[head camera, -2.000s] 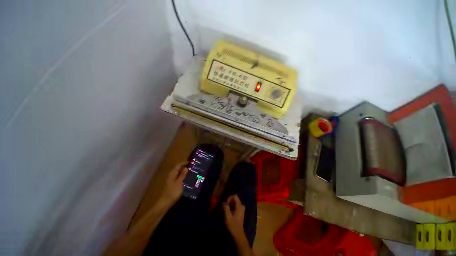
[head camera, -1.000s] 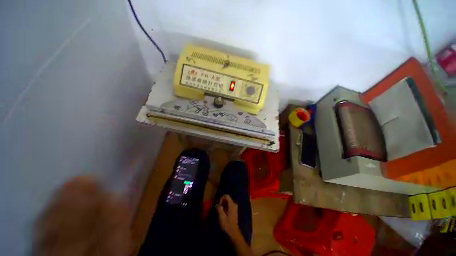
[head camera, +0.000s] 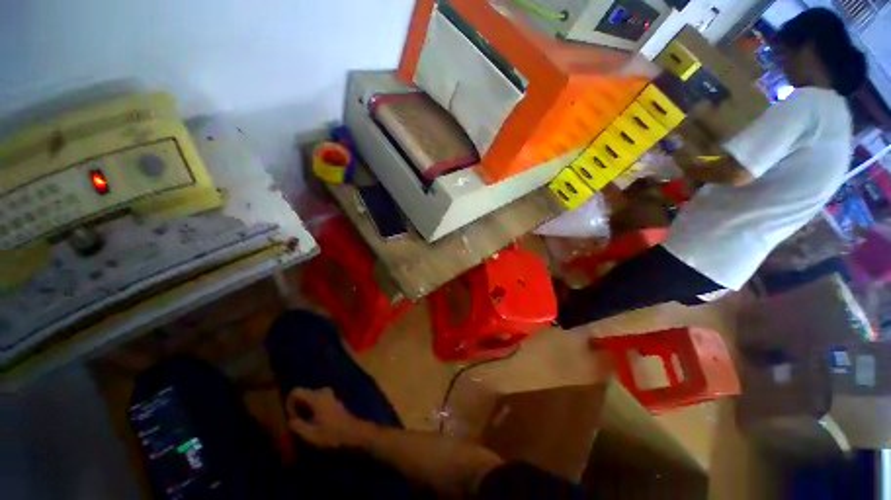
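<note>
The smartphone (head camera: 178, 441) lies on my left thigh at the lower left, its dark screen lit with text. My right hand (head camera: 318, 418) rests on my right thigh with the fingers curled; whether it is fully closed is unclear, and nothing shows in it. My left hand is out of the picture. The yellow heat sealer (head camera: 98, 181) with its red lit switch stands at the upper left, cut off by the edge. Its sealing bar (head camera: 147, 293) runs along the front, with no bag on it.
A grey-white machine with an orange hood (head camera: 557, 83) stands on a wooden bench (head camera: 488, 234), beside stacked yellow-ended boxes (head camera: 615, 146), a tape roll (head camera: 331, 162) and a second phone (head camera: 381, 211). Red stools (head camera: 493, 303) and an open carton (head camera: 547, 425) are on the floor. A person (head camera: 772, 186) stands right.
The view has swung right, bringing the person and more stools into sight. My left hand, at the phone two seconds ago and blurred one second ago, has left the picture. The phone stays on my thigh.
</note>
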